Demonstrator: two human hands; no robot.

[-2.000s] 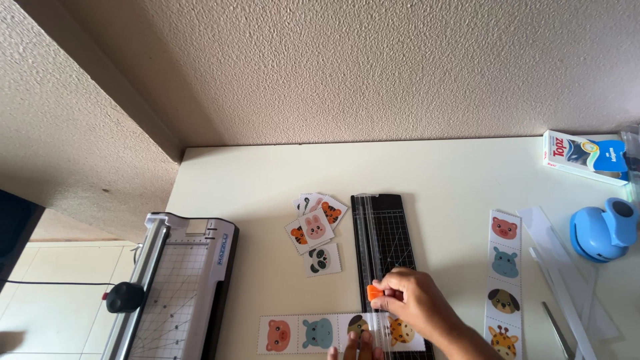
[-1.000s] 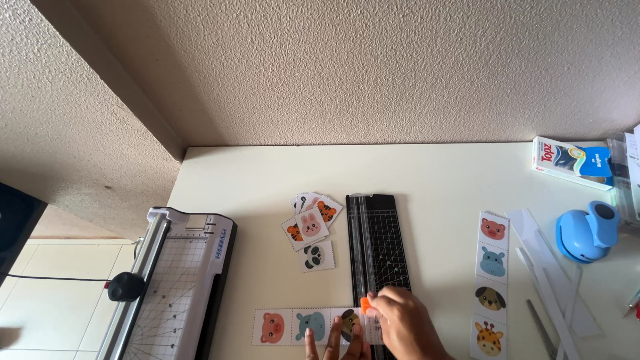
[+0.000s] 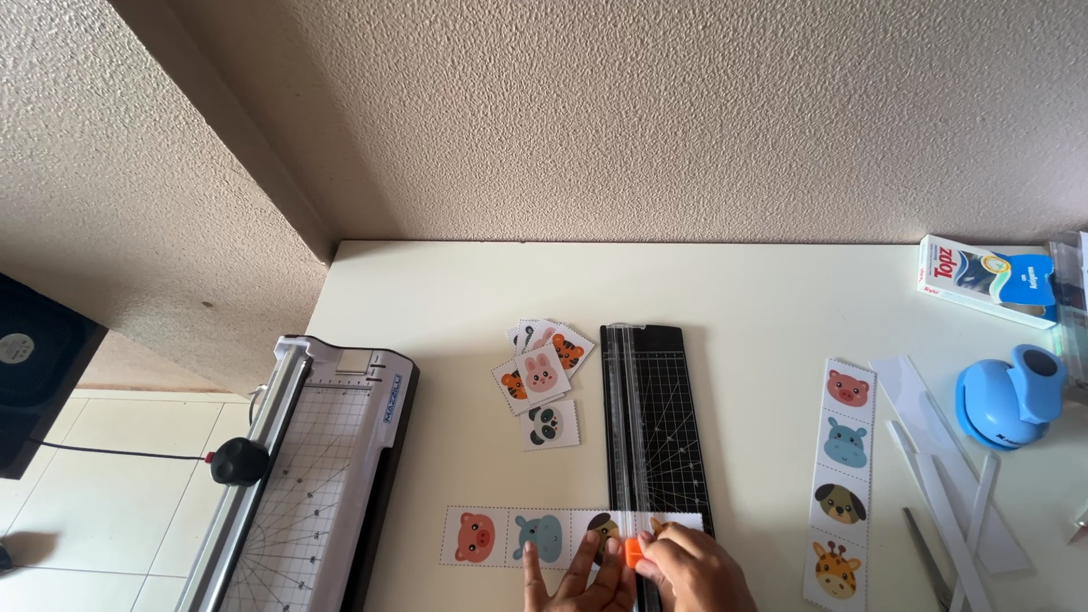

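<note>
A black paper trimmer [image 3: 671, 408] with a clear rail lies upright in the view. Across its lower part runs a paper strip of animal faces [image 3: 493, 537]: pig, hippo, dog and a partly hidden giraffe. My left hand [image 3: 582, 582] lies with spread fingers flat on the strip, left of the rail. Between the fingertips of my right hand [image 3: 693, 569] is the orange cutter slide [image 3: 633, 552], at the strip over the rail. Left of the trimmer are a loose pile of square animal cards [image 3: 541, 374] and a panda card [image 3: 551, 425].
A larger white and grey paper trimmer [image 3: 289, 476] with a black knob stands at the left. On the right lie a second animal strip [image 3: 841, 484], white paper offcuts [image 3: 943, 459], a scissors-like metal tool [image 3: 926, 552], a blue craft punch [image 3: 1007, 399] and a box [image 3: 986, 280]. The wall borders the table.
My right hand has moved the orange slide down along the rail, from above the strip to over it. My left hand's fingers now lie spread on the strip.
</note>
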